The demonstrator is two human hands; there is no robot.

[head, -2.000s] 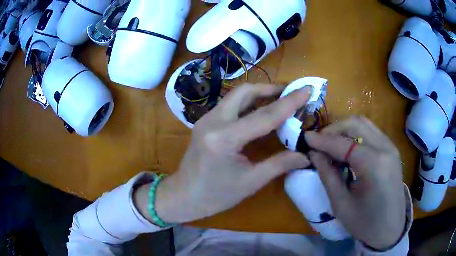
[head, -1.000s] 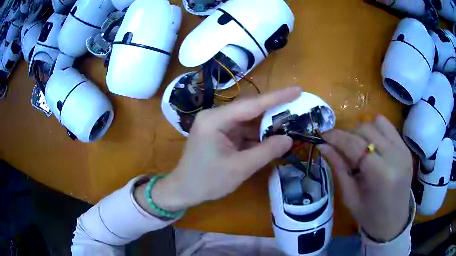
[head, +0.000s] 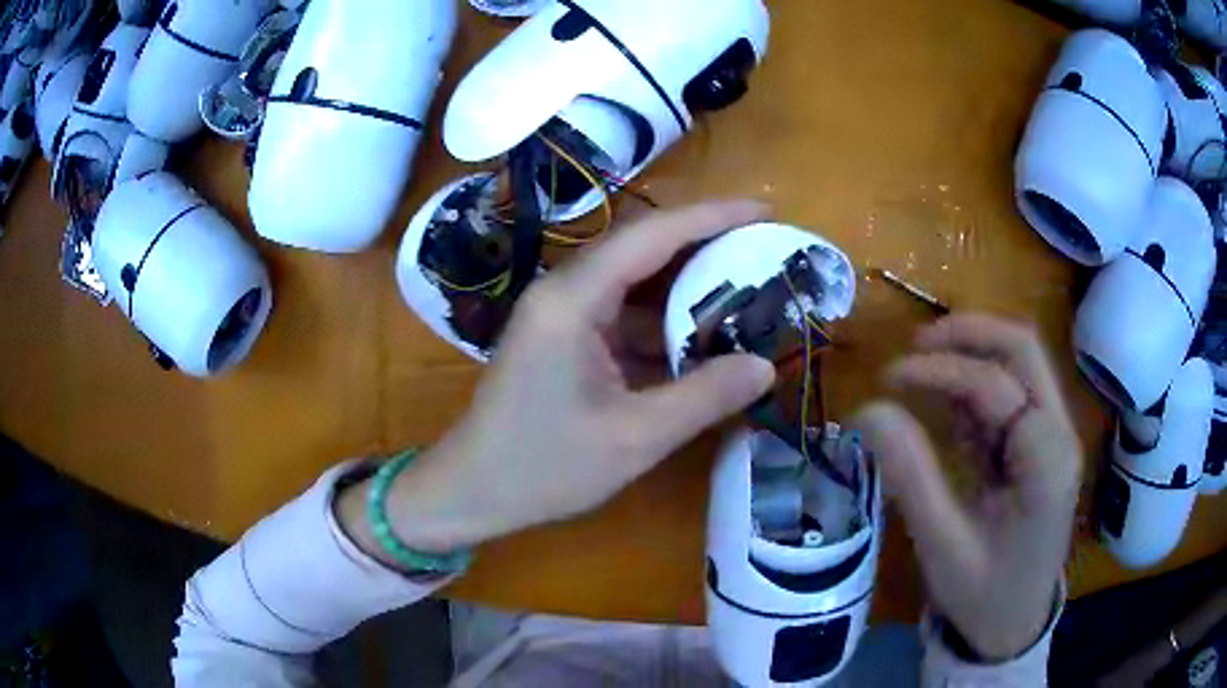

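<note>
My left hand [head: 579, 363] holds a white base shell [head: 740, 262], its open side with dark parts facing down toward me, thumb on the inner edge. A wire harness [head: 809, 376] of thin coloured leads and a dark cable runs from the shell down to a white camera body [head: 787, 591]. The body stands at the bench's near edge, its open top showing grey inner parts, a black window panel [head: 811, 649] on its near side. My right hand [head: 982, 470], slightly blurred, is open and empty right of the wires and body.
A slim tool, perhaps tweezers [head: 915, 290], lies beyond my right hand. Another camera body [head: 619, 67] with a wired open base shell [head: 451, 262] lies beyond my left hand. White bodies crowd the left [head: 182, 273] and right [head: 1144, 296] of the orange-brown bench [head: 337, 430].
The shell has turned from near upright to open side down toward the body. My right hand has let go of the dark cable and opened to the right. The slim tool has come into view.
</note>
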